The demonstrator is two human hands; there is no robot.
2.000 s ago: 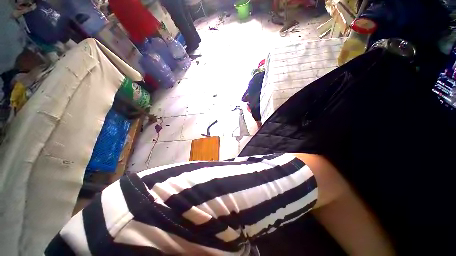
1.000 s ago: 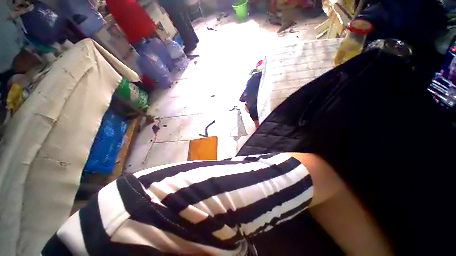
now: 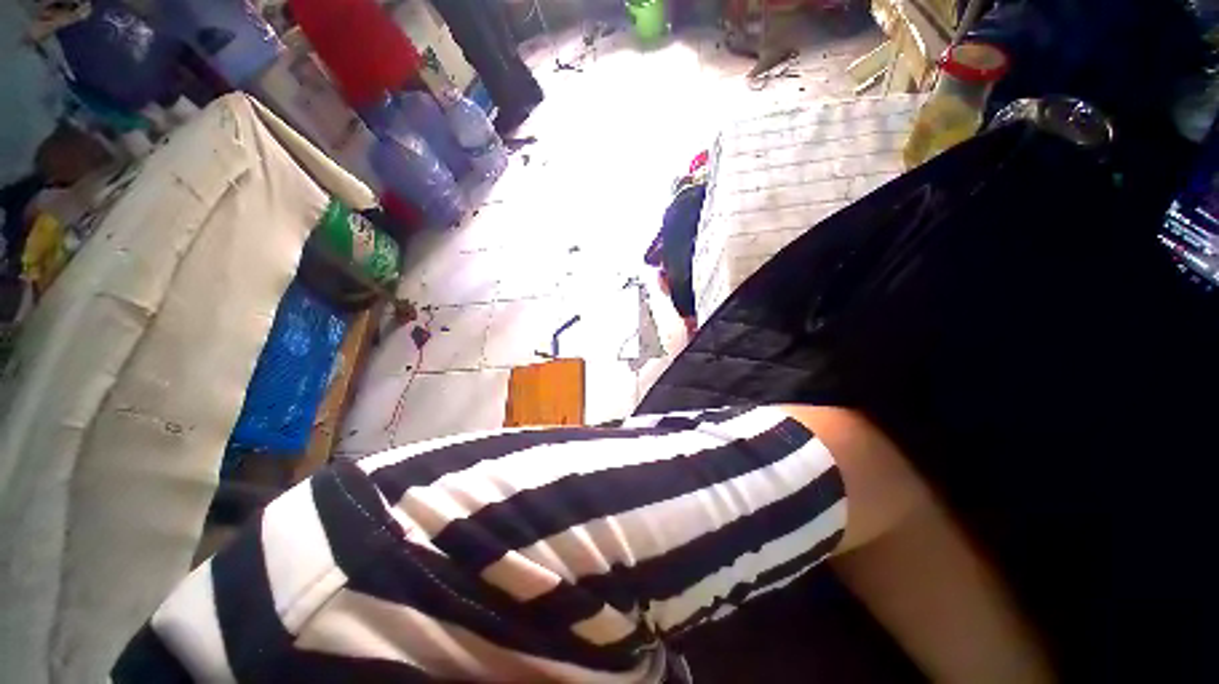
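The black quilted garment point(image 3: 856, 321) is large and dark and fills the right side of the head view. Its diamond stitching shows near its left edge. My arm comes out of a black-and-white striped sleeve and runs down to the bottom edge over the dark area. The hand on that arm is cut off by the picture's edge. My other hand is not in view. The sewing machine does not show.
A cream cloth-covered table point(image 3: 147, 334) stands at the left. An orange-brown wooden top point(image 3: 546, 392) is low on the tiled floor. A red-lidded jar point(image 3: 952, 114) stands behind the garment. A lit screen point(image 3: 1194, 241) is at the right edge. A green bucket point(image 3: 648, 18) is far back.
The view shifts slightly between frames. My sleeve and arm stay in nearly the same place, and the black garment shows no clear movement.
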